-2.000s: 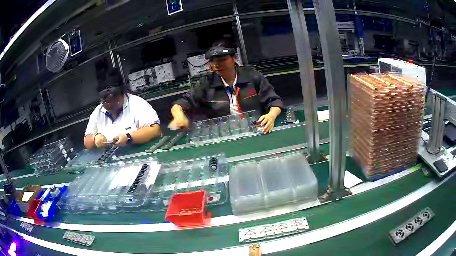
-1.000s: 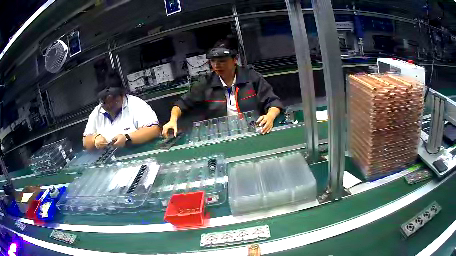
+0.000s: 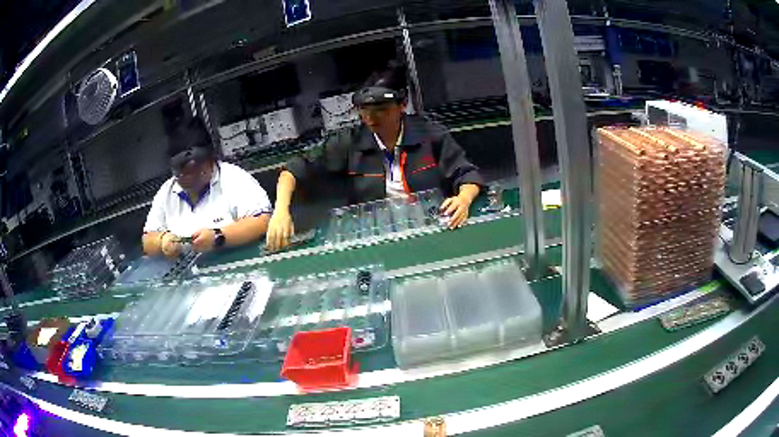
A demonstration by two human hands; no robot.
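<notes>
Neither of my hands is in view. Nearest in front of me, a silver four-position plate (image 3: 343, 411) lies flat on the green belt (image 3: 504, 401). Another four-position plate (image 3: 735, 365) lies tilted at the far right, and one more plate (image 3: 695, 313) lies behind it near the tall pile. A small plate (image 3: 88, 399) lies at the left. A plate edge (image 3: 586, 433) shows at the bottom rim, cut off. A small tan block (image 3: 435, 427) is at the bottom centre.
Across the belt are a red bin (image 3: 318, 357), a divided translucent box (image 3: 465, 314), clear blister trays (image 3: 171, 317) and blue bins (image 3: 82, 348). Metal posts (image 3: 568, 171) stand left of stacked copper-coloured trays (image 3: 662, 213). Two people (image 3: 401, 162) sit opposite.
The centre and left plates have moved left along the belt. The right-hand plate has shifted right, and another plate has come in beside the tall pile. The dark-jacketed person's hand has moved left and down.
</notes>
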